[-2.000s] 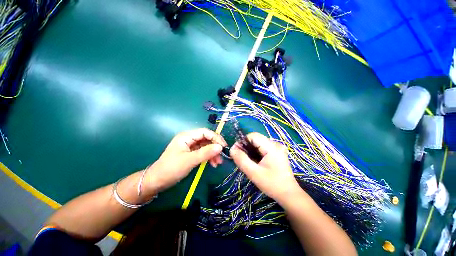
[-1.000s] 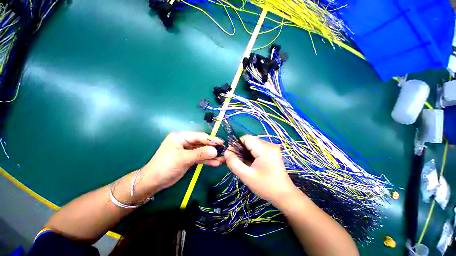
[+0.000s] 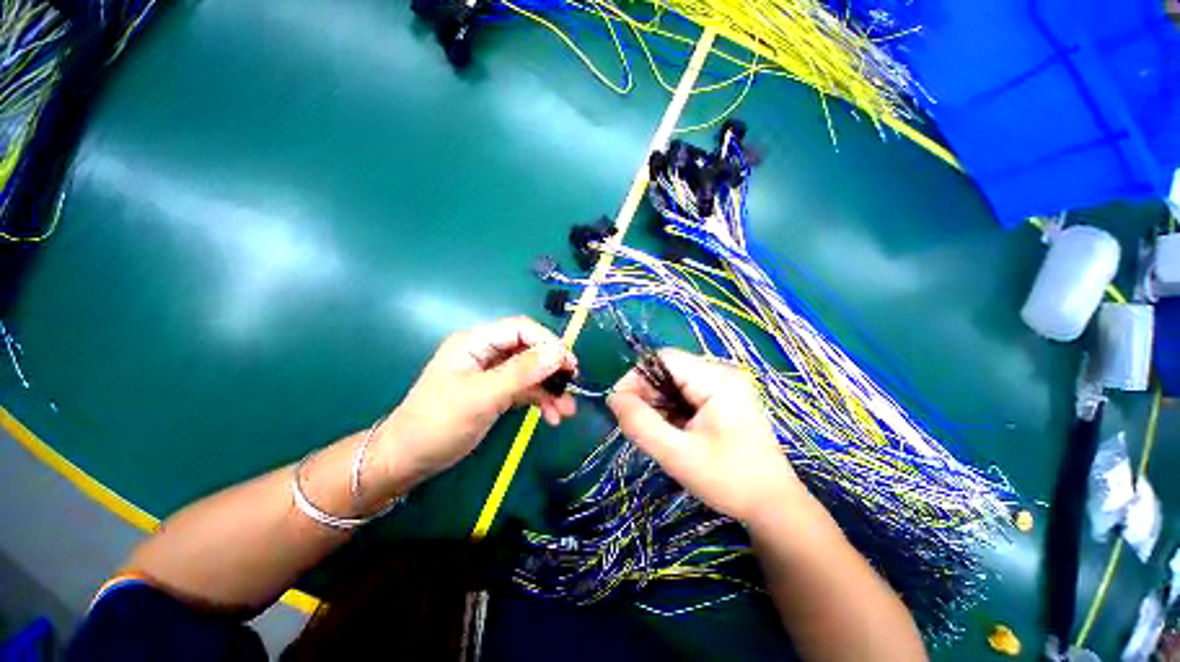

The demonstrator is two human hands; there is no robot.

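Note:
My left hand [image 3: 485, 388] holds a small black connector housing [image 3: 558, 382] between thumb and fingers, over the yellow tape line. My right hand [image 3: 699, 420] is just to its right and grips a bunch of thin dark wires [image 3: 651, 362] that stick out past the fingers to the upper left. A short thin wire spans the small gap between the two hands. Whether its tip sits in the housing is too small to tell. The main harness bundle [image 3: 828, 375] of white, blue and yellow leads lies beside and behind my right hand, with black connectors [image 3: 699, 175] at its upper end.
A yellow wire bundle [image 3: 776, 45] lies at the top. A blue bin [image 3: 1048, 104] is at the upper right. A white container [image 3: 1071, 282] and clear bags [image 3: 1110, 485] line the right edge. Another harness bundle [image 3: 39, 91] is at the far left. Yellow tape [image 3: 511, 468] crosses the green table.
My hands have come apart a little since one second ago, when they nearly touched at the housing. A short wire now shows between them. The whole view has shifted slightly.

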